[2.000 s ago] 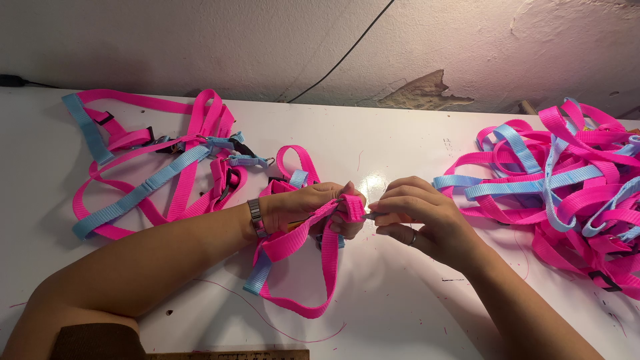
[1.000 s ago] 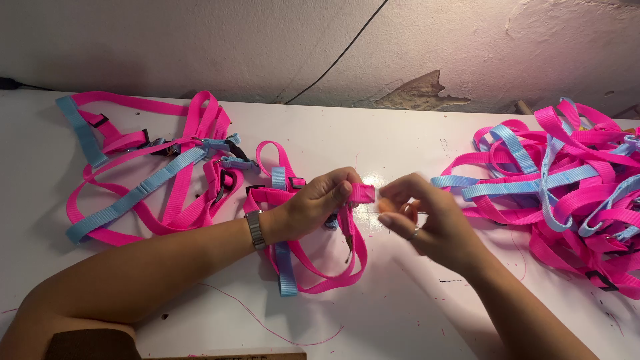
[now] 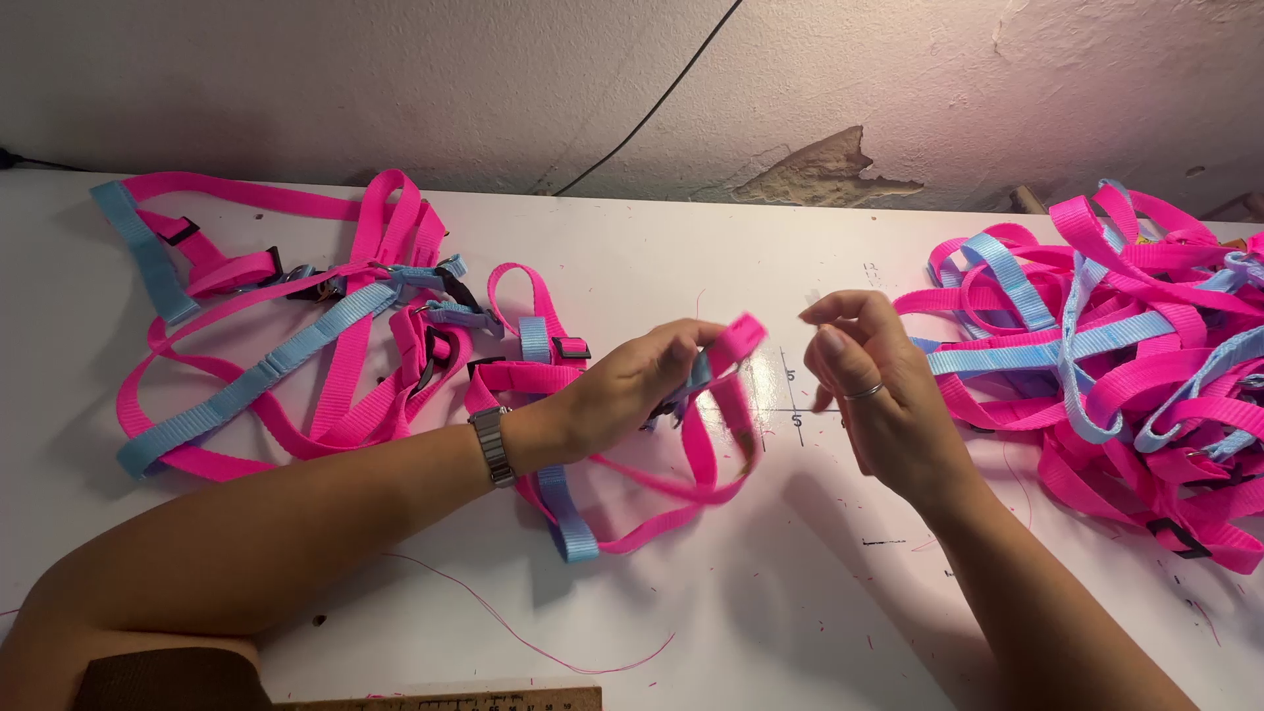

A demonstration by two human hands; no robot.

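My left hand (image 3: 632, 390), with a metal watch on its wrist, holds a pink and light blue webbing harness (image 3: 681, 489) near a stitched pink strap end. The rest of that harness loops down onto the white table, with a black slider on its pink strap. Across a small gap to the right, my right hand (image 3: 859, 375) is raised, a ring on one finger and its fingers curled with the tips near each other. Whether something small is between those fingertips cannot be made out.
Another pink and blue harness (image 3: 267, 375) with black buckles lies at the left. A large heap of such webbing (image 3: 1106, 346) covers the right side. A wooden ruler (image 3: 553, 699) is at the near edge of the white table (image 3: 750, 632), with loose pink thread (image 3: 513, 622) and bits.
The strap end in my left hand was flat and steady a second ago and is now tilted up and blurred. Two seconds ago both hands were together at it; my right hand has since moved off.
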